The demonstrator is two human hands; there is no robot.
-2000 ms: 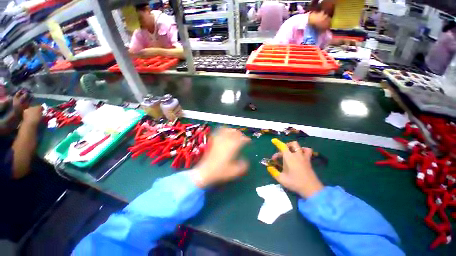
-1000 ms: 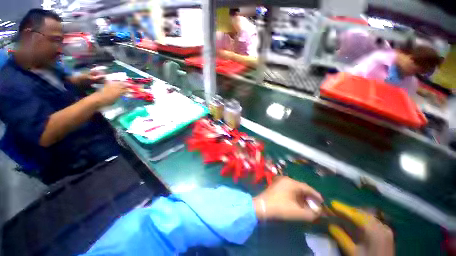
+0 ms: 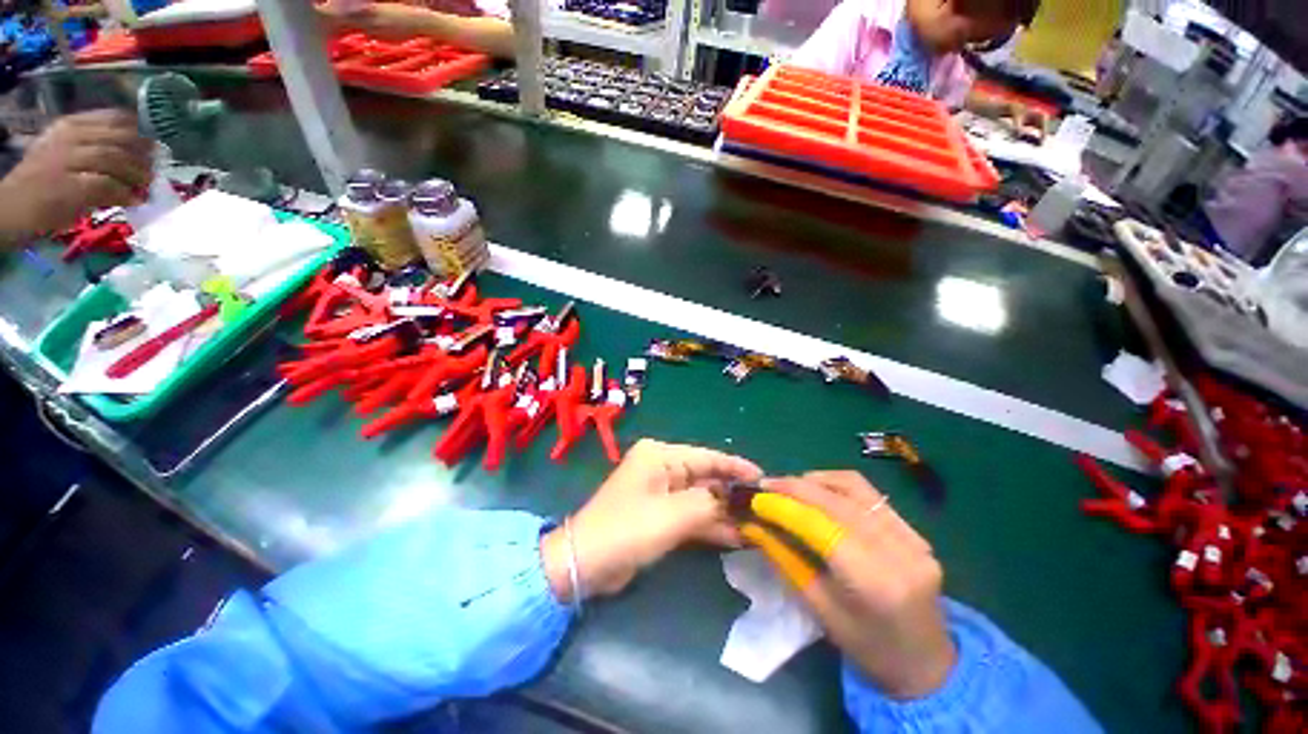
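Observation:
My left hand [image 3: 646, 516] and my right hand [image 3: 861, 559] meet over the bench in front of me. Between their fingertips they hold a small dark module [image 3: 743, 495], mostly hidden by the fingers. Yellow finger cots [image 3: 798, 525] cover the thumb and a finger of my right hand. A crumpled white wipe [image 3: 763, 620] lies just below the hands, partly covered by my right hand. Several black and gold-brown modules lie near the white line, one [image 3: 901, 456] closer to my right hand. A heap of red spring clamps [image 3: 474, 376] lies left of them.
Two bottles [image 3: 448, 230] stand behind the clamp heap. A green tray [image 3: 136, 394] holds white wipes and a red tool. Another clamp pile [image 3: 1234, 574] lies at the right. A red divided tray [image 3: 861, 129] is across the bench. Another person's hand [image 3: 86, 172] shows at upper left.
The view has swung back to the right and down from the left. My hands were apart two seconds ago; now they are together at the small module.

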